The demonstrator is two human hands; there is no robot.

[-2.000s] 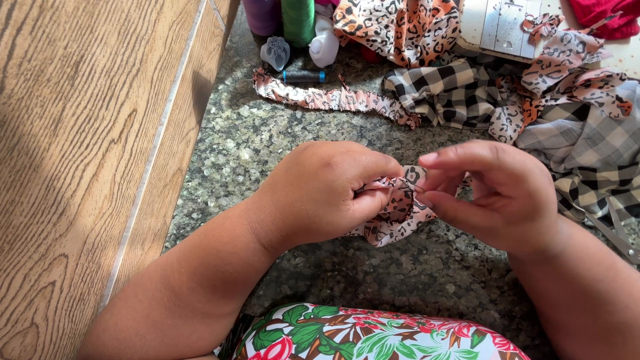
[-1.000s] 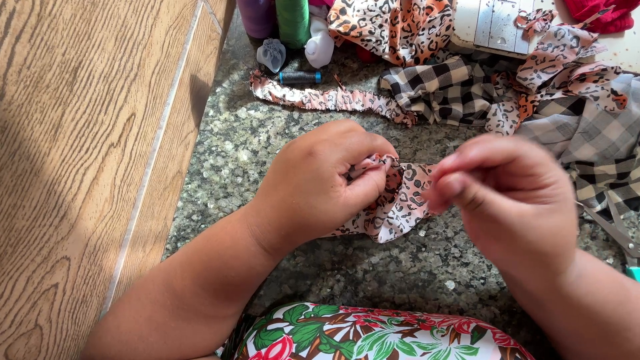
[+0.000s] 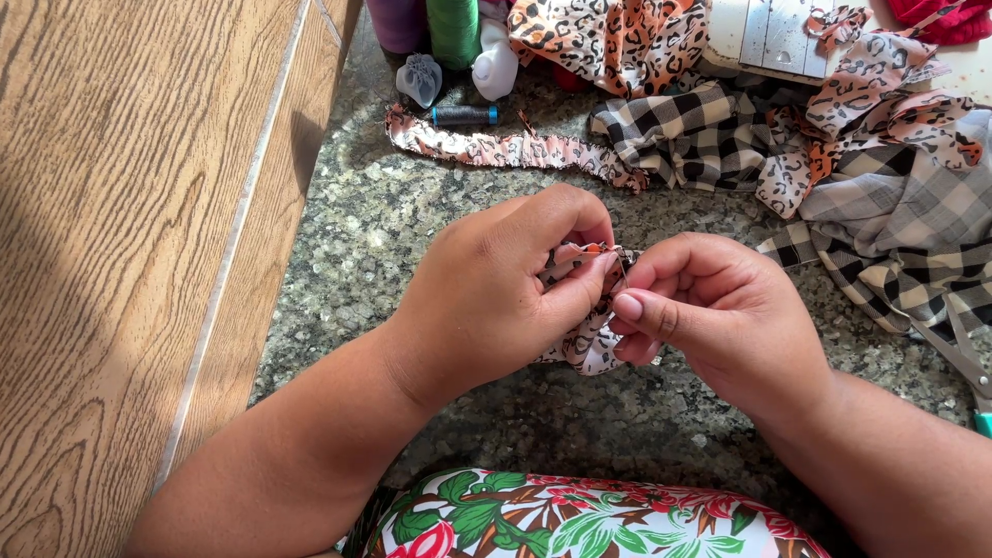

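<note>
My left hand (image 3: 496, 287) pinches the gathered edge of a leopard-print fabric piece (image 3: 593, 345) between thumb and forefinger, above the granite counter. Close against its right side, my right hand (image 3: 705, 310) holds a thin sewing needle (image 3: 622, 270) between thumb and forefinger, at the fabric's edge. The needle's tip is hard to make out. Part of the fabric hangs below both hands; the rest is hidden by my left hand's fingers. Beyond them lies a gathered leopard-print strip (image 3: 511, 149), with a small spool of dark thread (image 3: 465, 115) just behind it.
Purple (image 3: 397, 23) and green thread cones (image 3: 454, 31) stand at the back. Leopard-print cloth (image 3: 612, 39), black-and-white checked cloth (image 3: 690, 136) and a sewing machine's metal plate (image 3: 783, 39) are at the back right. Scissors (image 3: 965, 360) lie at the right edge of the granite counter (image 3: 372, 256).
My right hand, a little away from the fabric one second ago, is now back against its edge beside my left thumb. My left hand keeps its pinch on the fabric.
</note>
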